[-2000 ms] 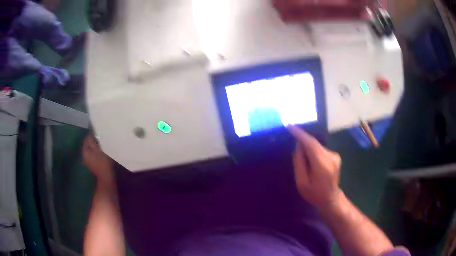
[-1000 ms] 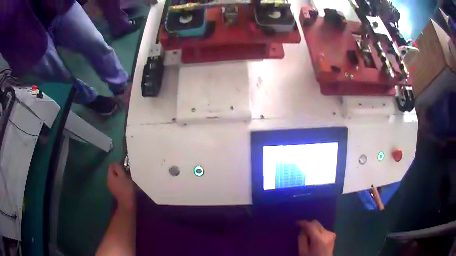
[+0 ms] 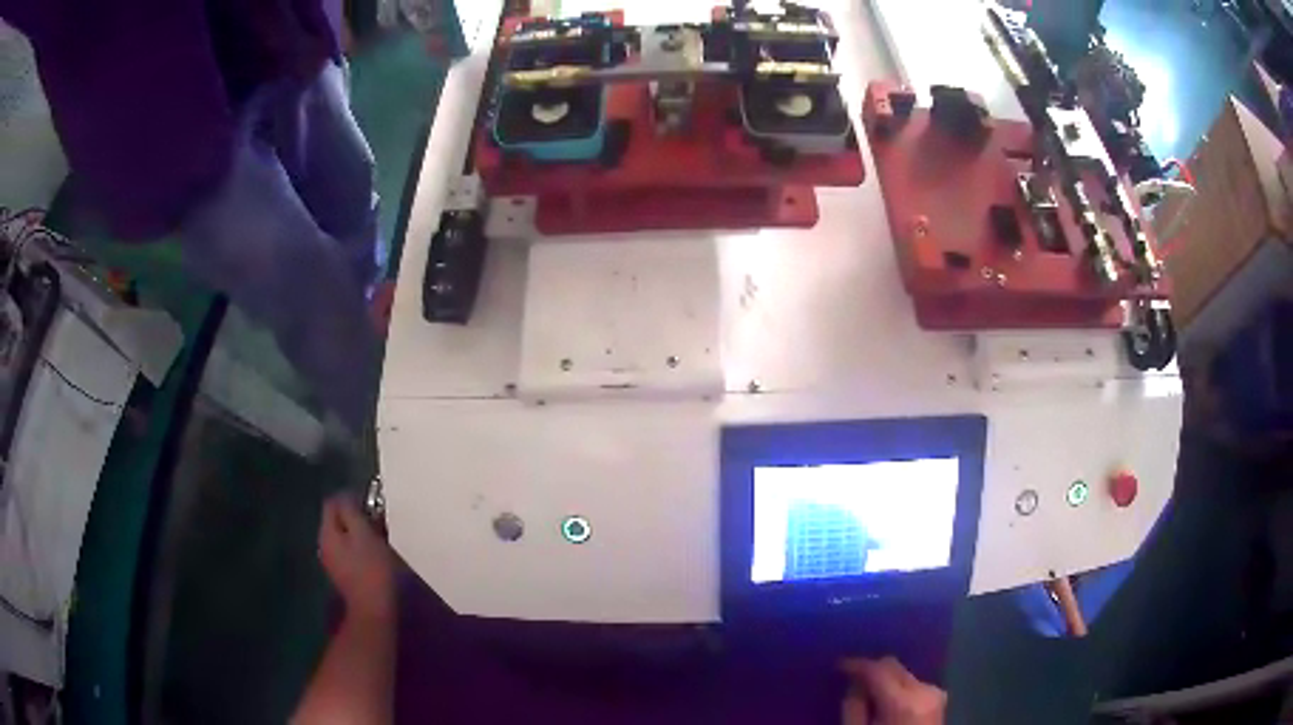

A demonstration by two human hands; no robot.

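Observation:
The touch screen (image 3: 855, 521) shows a white page with a blue grid, set in the front panel (image 3: 638, 489) of the white machine. My right hand (image 3: 893, 694) is below the screen at the bottom edge, partly cut off, with bent fingers and apart from the screen; nothing shows in it. My left hand (image 3: 355, 545) is beside the machine's left front corner, by a small metal part on its side. Its fingers are blurred, and I cannot tell whether they hold anything.
Red fixtures (image 3: 681, 177) with black and metal parts stand on the machine bed. A green-lit button (image 3: 574, 530) is left of the screen. A red emergency stop (image 3: 1123, 489) is far right. A person (image 3: 255, 184) stands at the left. A blue bin (image 3: 1106, 602) is at lower right.
My right hand has come off the screen and moved down below it. The view has tilted up, showing more of the fixtures. The person at the left has moved closer to the machine.

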